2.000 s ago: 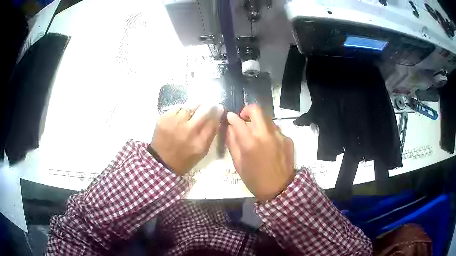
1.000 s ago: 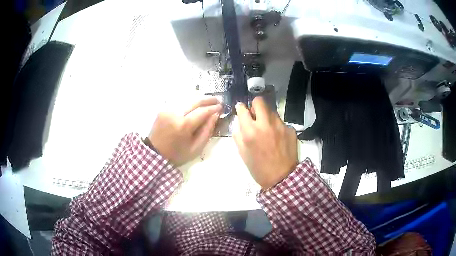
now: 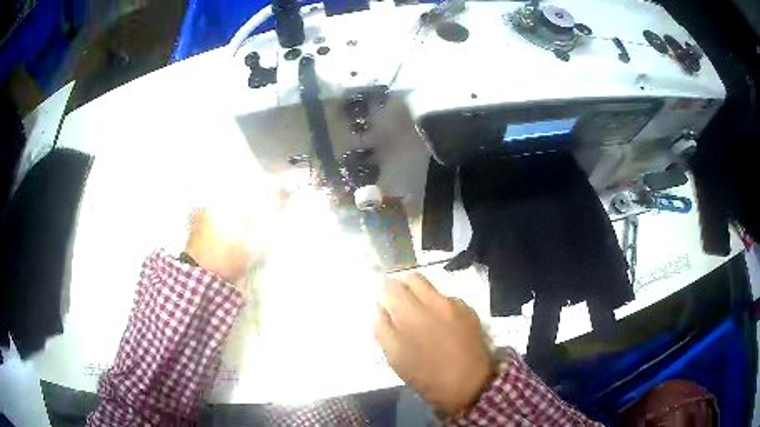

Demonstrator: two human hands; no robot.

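Observation:
A long narrow black tape [image 3: 317, 121] hangs down the front of the white sewing machine head to the needle area. White glare covers the needle area and the table below it. My left hand [image 3: 218, 243] is left of the needle, its fingers washed out by the glare; whether it holds anything cannot be seen. My right hand [image 3: 435, 338] is below and right of the needle, its fingers curled, with fingertips at the edge of the glare. A white roller [image 3: 367, 197] sits just right of the tape's lower end.
Black fabric strips [image 3: 542, 233] lie right of the needle, below the machine's lit display [image 3: 540, 129]. A dark fabric pile [image 3: 46, 242] lies at the far left. A blue-handled tool [image 3: 671, 203] lies at the right. Blue material [image 3: 700, 367] is below the table's right edge.
The view has shifted, showing more of the machine's top. My hands have moved apart, the left leftward and the right down and away from the needle. Glare now hides the work area.

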